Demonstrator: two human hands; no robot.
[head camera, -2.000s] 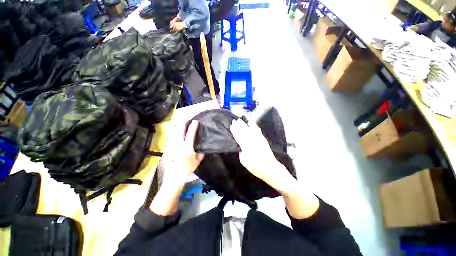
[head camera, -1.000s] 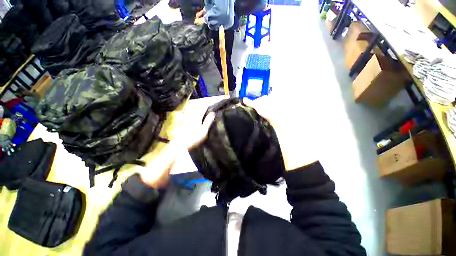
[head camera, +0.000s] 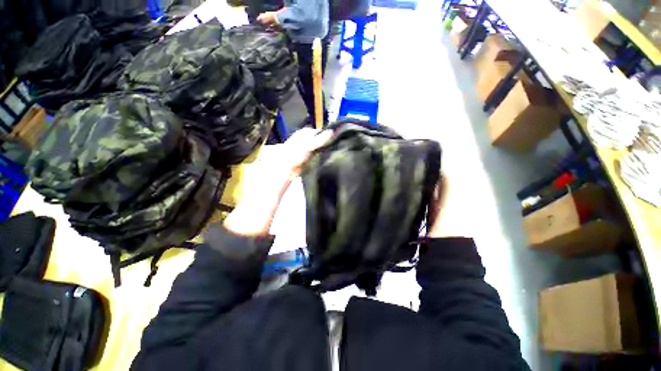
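Note:
A camouflage backpack (head camera: 370, 199) is upright in front of my chest, its camouflage side out, with two wide vertical bands facing me and dark straps dangling at its bottom. My left hand (head camera: 297, 153) grips its upper left edge. My right hand (head camera: 439, 203) is at its right side, mostly hidden behind the bag; its fingers cannot be seen.
Stacked camouflage backpacks (head camera: 109, 156) stand on the pale yellow table at left, with flat black bags (head camera: 47, 322) nearer me. Beyond are a wooden post (head camera: 317, 83), a blue stool (head camera: 359, 100) and a person in a grey-blue sleeve. Cardboard boxes (head camera: 591, 311) line the right.
The bag was black and partly turned at first; now its camouflage side is out and it looks fuller and squarer. My left hand has moved up to its top left edge.

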